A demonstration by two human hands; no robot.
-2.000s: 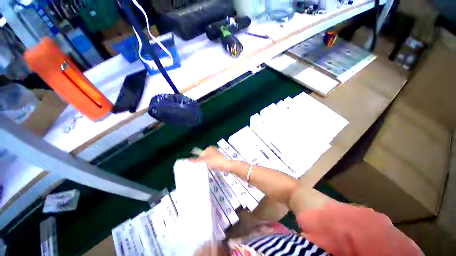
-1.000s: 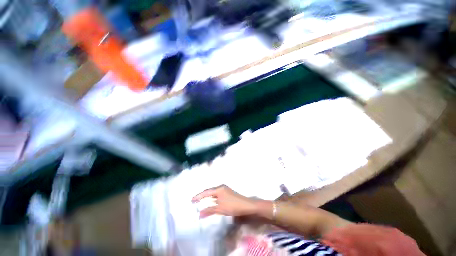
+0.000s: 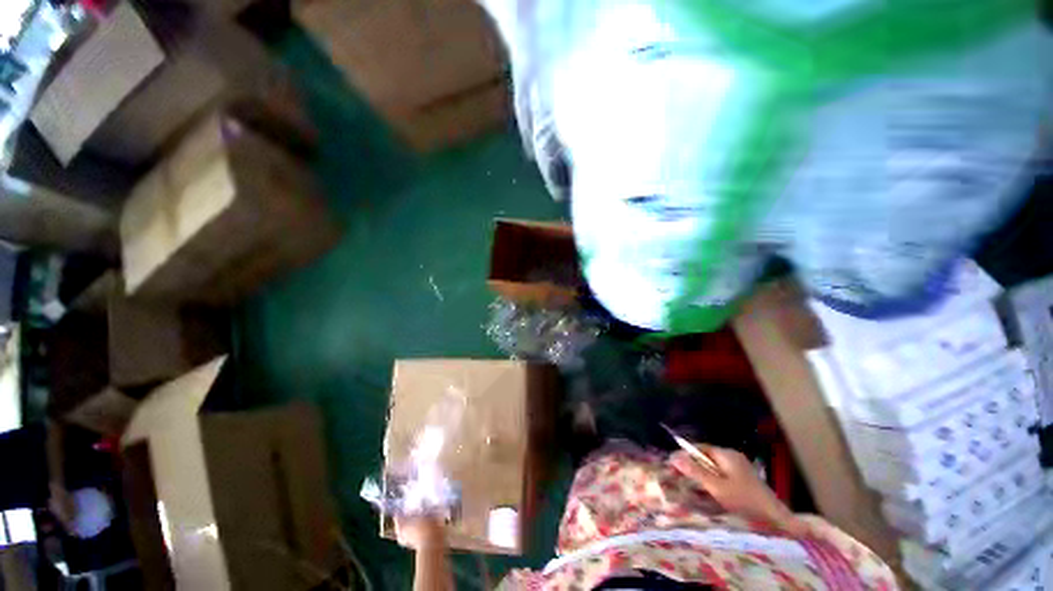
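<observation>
My left hand (image 3: 423, 533) is at the bottom centre, closed on crinkled clear film (image 3: 418, 485) above a closed brown carton (image 3: 462, 404). A small white label or round item shows at the carton's lower right. My right hand (image 3: 722, 479) is near my lap and holds a thin pale pointed tool (image 3: 691, 443), too small to identify. White retail boxes (image 3: 958, 427) with rows of small round icons lie stacked at the right, apart from both hands.
Green floor, open and closed brown cartons (image 3: 185, 219) at left, and a small open carton (image 3: 531, 256) with clear film beside it. A large blurred white, pale blue and green shape (image 3: 739, 150) fills the upper right. A person's hand (image 3: 81, 508) shows at far left.
The view has swung from the box row and belt to the floor and cartons. The white boxes are now at the right edge. My left hand now shows with film; my right is near my lap.
</observation>
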